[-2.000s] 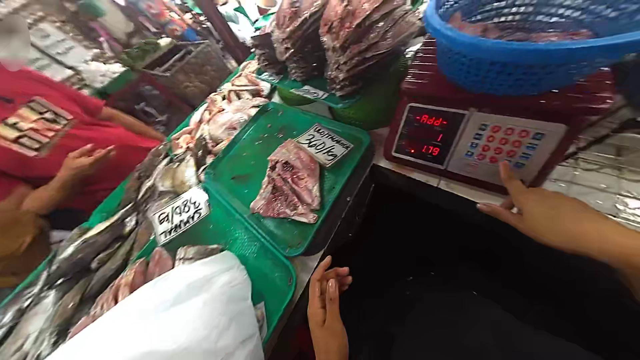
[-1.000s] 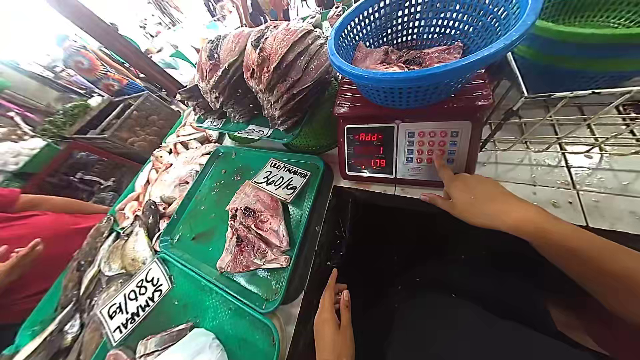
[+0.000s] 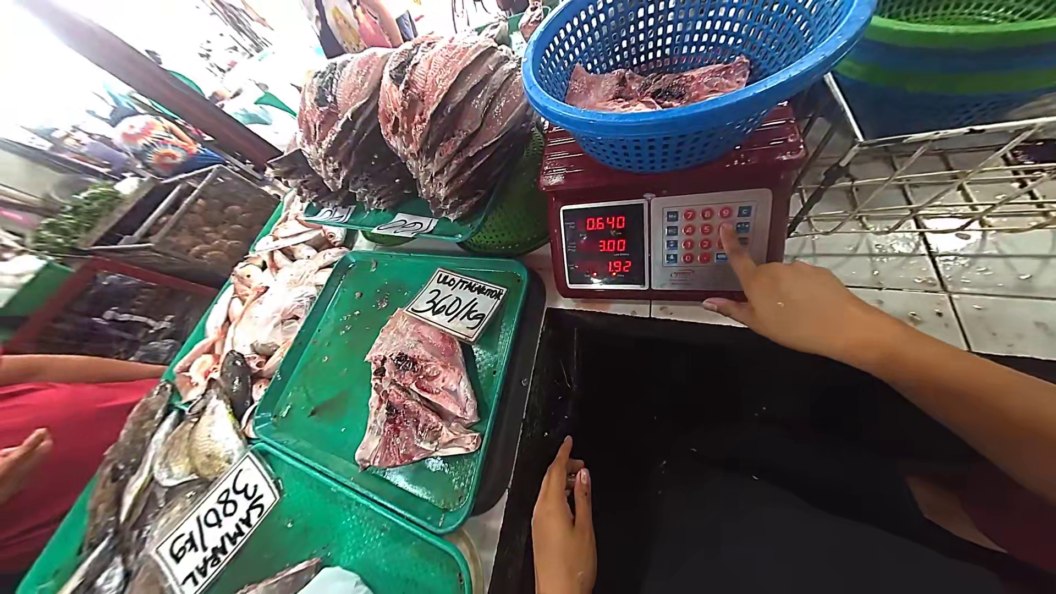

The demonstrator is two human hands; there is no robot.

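Observation:
My right hand [image 3: 796,309] has its index finger on the keypad [image 3: 705,235] of a dark red digital scale [image 3: 672,177], whose display [image 3: 606,246] is lit with red digits. On top of the scale sits a blue plastic basket [image 3: 693,132] with pieces of cut fish [image 3: 660,87] inside. My left hand [image 3: 564,528] holds nothing, its fingers loosely bent beside the edge of a black surface [image 3: 709,429]. To its left, a split piece of fish [image 3: 421,392] lies on a green tray [image 3: 318,396] with a handwritten price card [image 3: 458,304].
Behind the tray stand large split fish [image 3: 450,115]. Whole fish [image 3: 214,429] and another price card [image 3: 219,524] lie at left, near a person in red [image 3: 66,462]. A white wire rack [image 3: 932,181] and green-blue baskets [image 3: 949,74] are at right.
The scale's display has changed from letters and small numbers to three rows of digits. The index finger of my right hand has moved to the keypad's right part. The view has swung.

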